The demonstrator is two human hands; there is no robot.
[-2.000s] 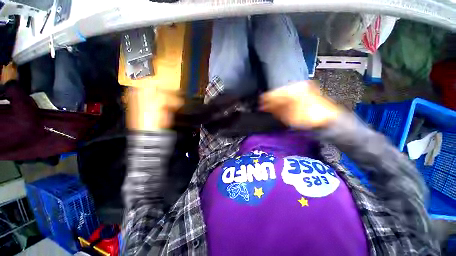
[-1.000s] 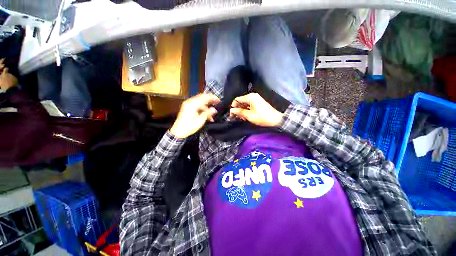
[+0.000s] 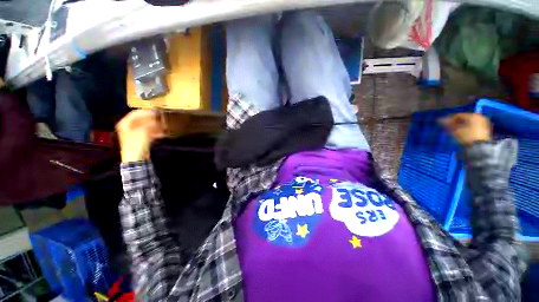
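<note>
A black knit fabric piece [image 3: 275,133] lies bunched in the lap, across the thighs. A thin dark thread [image 3: 384,120] runs taut from the fabric to my right hand. My right hand [image 3: 468,128] is far out to the right, in front of the blue crate, with its fingers closed on the thread end; it is blurred. My left hand [image 3: 140,131] is out to the left of the fabric, below the yellow-brown box, with bent fingers and blurred. Whether it holds anything cannot be told. Neither hand touches the black fabric piece.
A pale table edge [image 3: 195,13] crosses the top. A yellow-brown box [image 3: 183,76] with a grey part [image 3: 148,68] stands under it. A blue crate [image 3: 502,177] is at right, another [image 3: 71,259] at lower left. Maroon cloth [image 3: 59,171] and black cloth [image 3: 183,194] lie left.
My hands have moved from close together over the lap to wide apart, left and right. The thread now shows stretched to the right. The black fabric lies free of the hands in the lap.
</note>
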